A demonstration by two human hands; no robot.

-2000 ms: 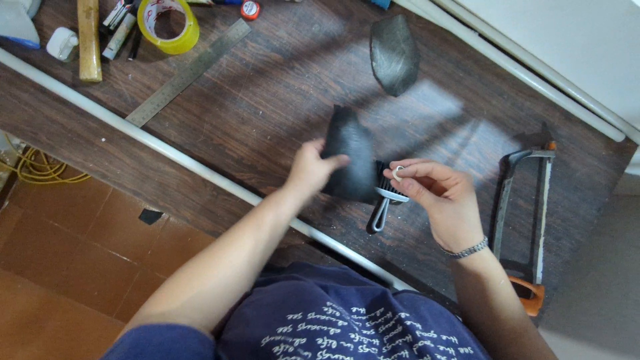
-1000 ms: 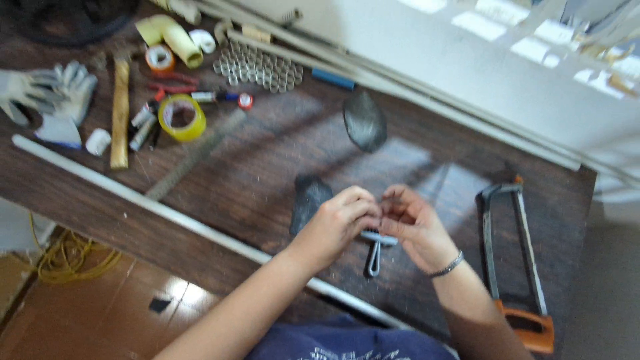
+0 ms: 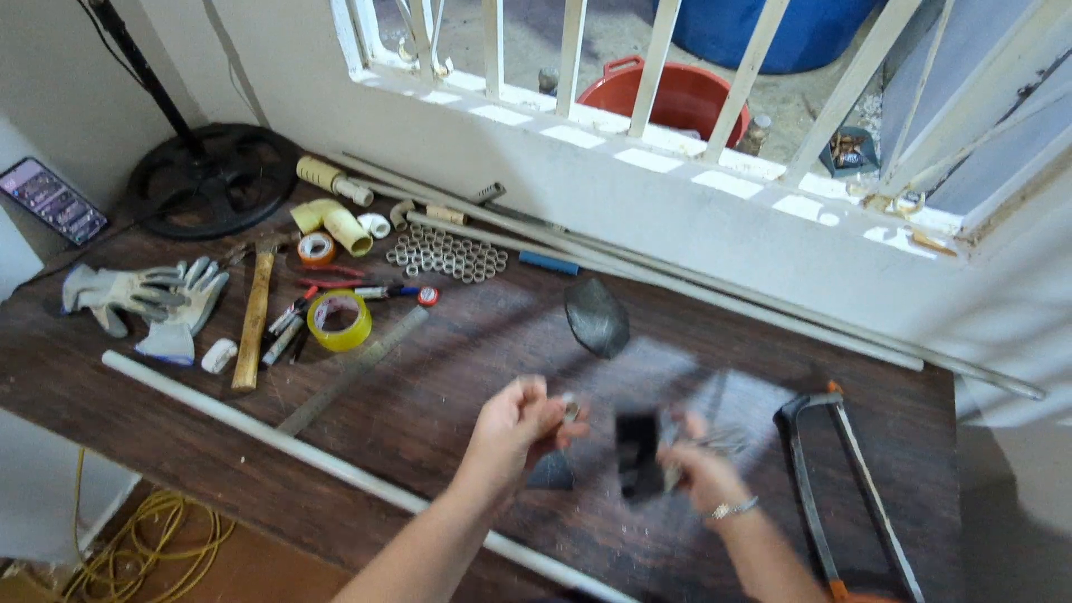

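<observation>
Between its thumb and fingers my left hand (image 3: 523,423) holds a small pale ring (image 3: 571,409), like the short rings cut from pipe. My right hand (image 3: 699,461) grips a brush with dark bristles (image 3: 638,456), blurred by motion, to the right of my left hand. Partly hidden under my left hand, a dark piece (image 3: 551,471) lies on the wooden table. Farther back lies a dark, leaf-shaped piece (image 3: 596,318). Many similar rings (image 3: 452,251) are grouped near the back. A long white pipe (image 3: 335,469) runs along the front edge.
A hacksaw (image 3: 808,486) lies at the right. Long pipes (image 3: 712,297) lie by the wall. At the left are work gloves (image 3: 138,293), a hammer (image 3: 254,314), yellow tape (image 3: 339,321), markers (image 3: 289,322), a metal ruler (image 3: 356,368) and a black stand base (image 3: 213,180).
The brush lay on the table and is now lifted in my right hand. The ring has passed from my right hand to my left. The view has tilted up toward the window.
</observation>
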